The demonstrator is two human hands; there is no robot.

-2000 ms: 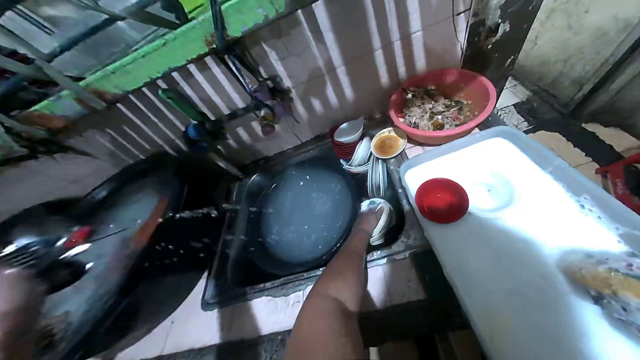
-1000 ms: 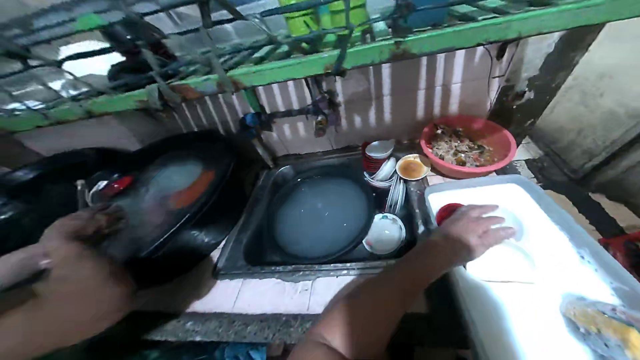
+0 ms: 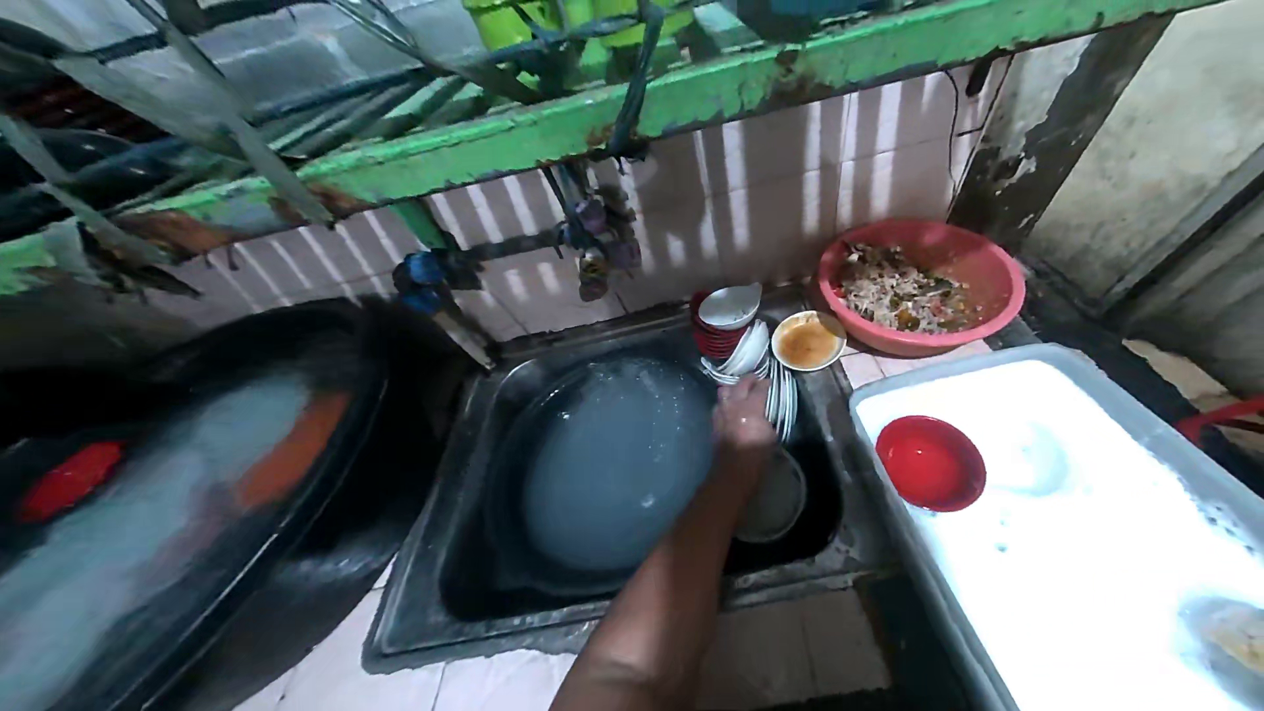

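My right hand reaches into the sink, at the near end of a row of stacked white plates; whether it grips one is hidden. Below it a round dish lies at the sink's bottom. Left of the hand sits a round basin of cloudy water. Red bowls and white bowls are piled behind the plates, beside a bowl with brownish liquid. A red bowl rests in the bright white contents of a grey tub. My left hand is out of view.
A pink basin of food scraps stands at the back right. At left is a large black tub with water, a red item and an orange item. Pipes with a tap run along the tiled wall under a green ledge.
My right hand has moved from over the grey tub to the plates in the sink. My left hand, over the black tub a second ago, has left the view.
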